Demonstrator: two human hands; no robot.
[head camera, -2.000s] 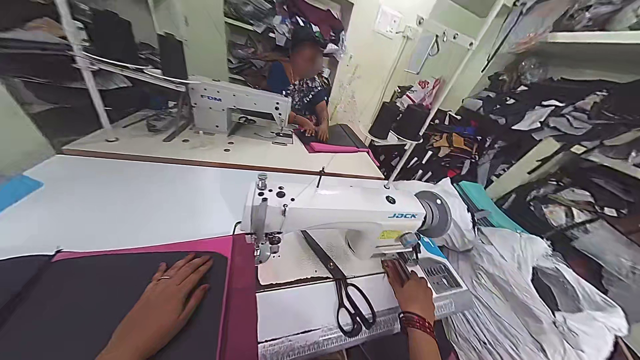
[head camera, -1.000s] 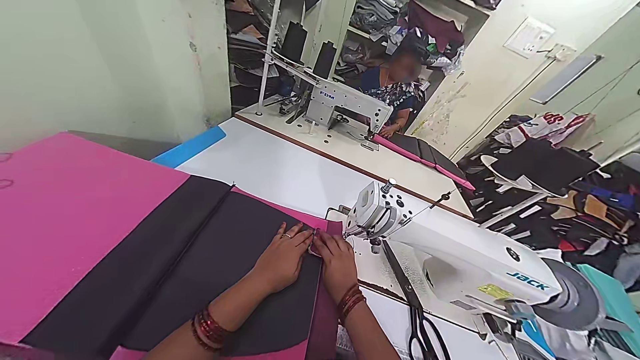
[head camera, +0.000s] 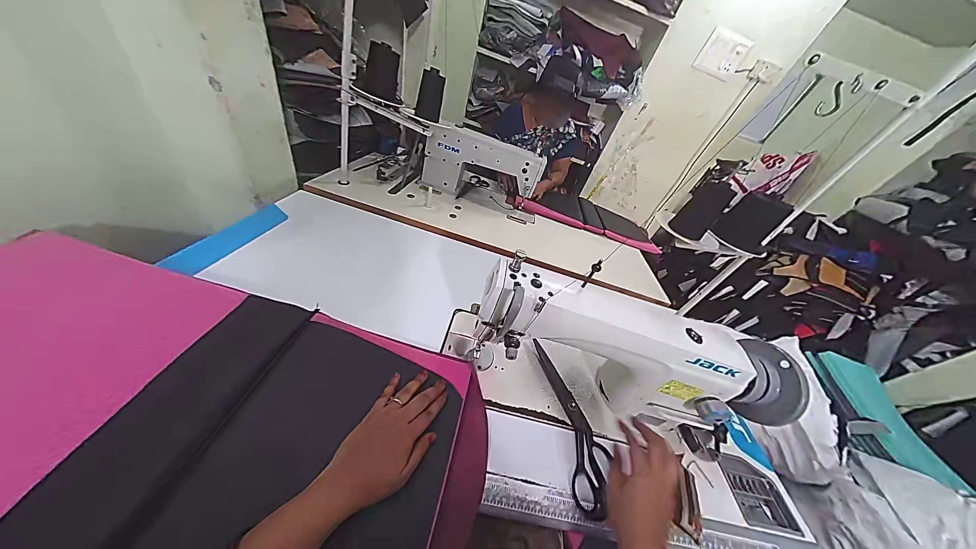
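Flat on a black fabric panel (head camera: 305, 412) laid over pink fabric (head camera: 99, 320) rests my left hand (head camera: 389, 438), fingers spread, with a ring on one finger. My right hand (head camera: 646, 476) is blurred, raised just right of the handles of black-handled scissors (head camera: 576, 419); whether it touches or holds anything cannot be told. The scissors lie on the bed of a white Jack sewing machine (head camera: 640, 351), blades toward the needle area. Maroon fabric (head camera: 467, 465) shows along the panel's right edge, near the machine's needle end.
A metal ruler (head camera: 534, 499) runs along the near table edge. White fabric (head camera: 869, 488) and teal folded material (head camera: 896, 419) lie at the right. Across the table a co-worker (head camera: 545, 126) sits at another sewing machine (head camera: 480, 164) with black and pink fabric (head camera: 591, 217). Piled scraps fill the right side.
My right hand has left the fabric edge beside my left hand and moved right, near the scissors handles. My left hand stays on the black panel.
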